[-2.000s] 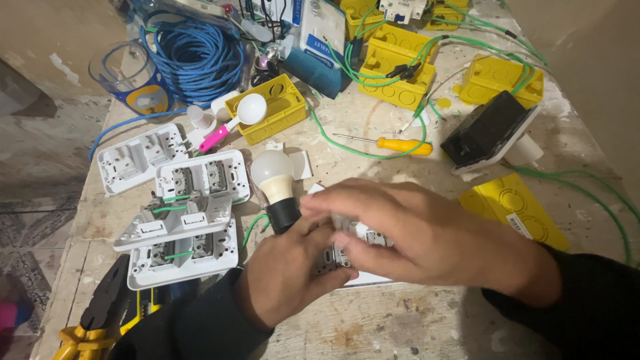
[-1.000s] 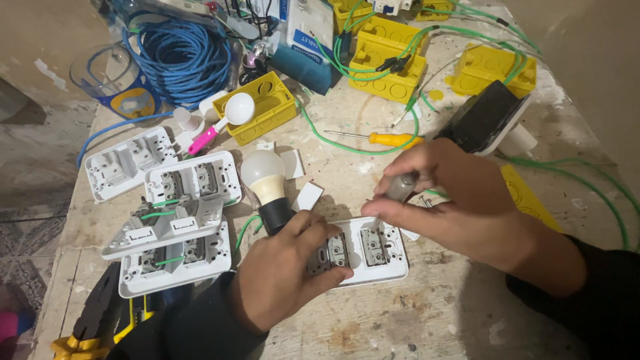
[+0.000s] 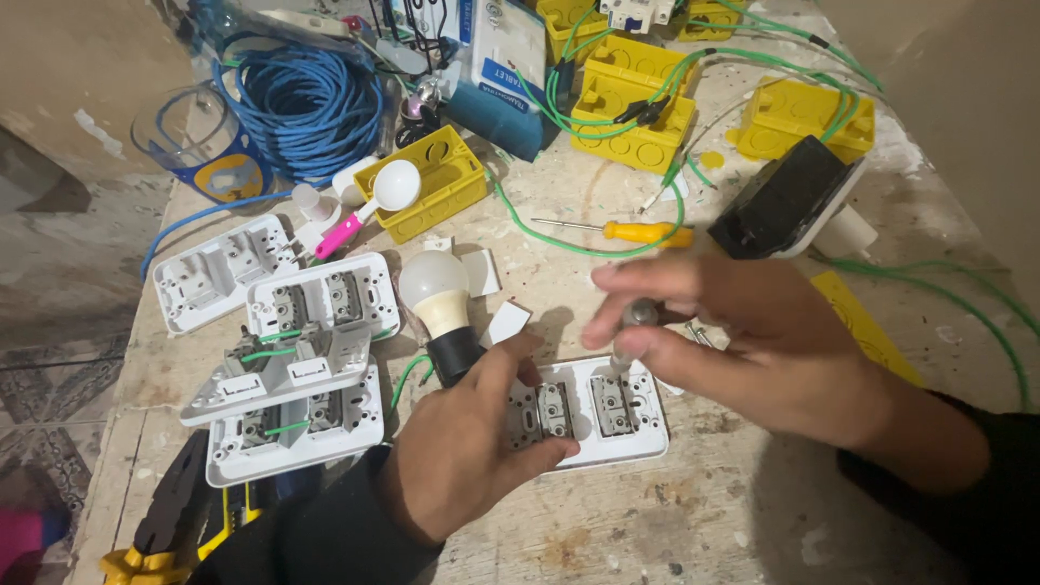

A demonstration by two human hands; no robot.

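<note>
My left hand [image 3: 475, 443] grips the left part of a white switch plate [image 3: 581, 451], its back facing up with grey switch modules [image 3: 613, 406] in it. In my right hand [image 3: 731, 349], between thumb and fingers, is a screwdriver with a clear handle [image 3: 640, 313], upright over the right module; its tip is hard to make out. A light bulb [image 3: 435, 288] in a black socket [image 3: 453, 355] lies just beyond my left hand. Small white covers [image 3: 507, 322] lie near it, and a few screws [image 3: 697, 335] show beside my right fingers.
More white plates [image 3: 301, 447] with green wires are stacked at left, above pliers [image 3: 175, 496]. Behind are a coil of blue cable [image 3: 305, 110], a white scoop [image 3: 396, 185], yellow electrical boxes [image 3: 634, 122], a yellow-handled screwdriver [image 3: 642, 233] and a black box-shaped item [image 3: 784, 199].
Two seconds ago both hands covered most of the plate. My right hand has since moved off to the right, and the plate's modules show. My left hand stays on the plate.
</note>
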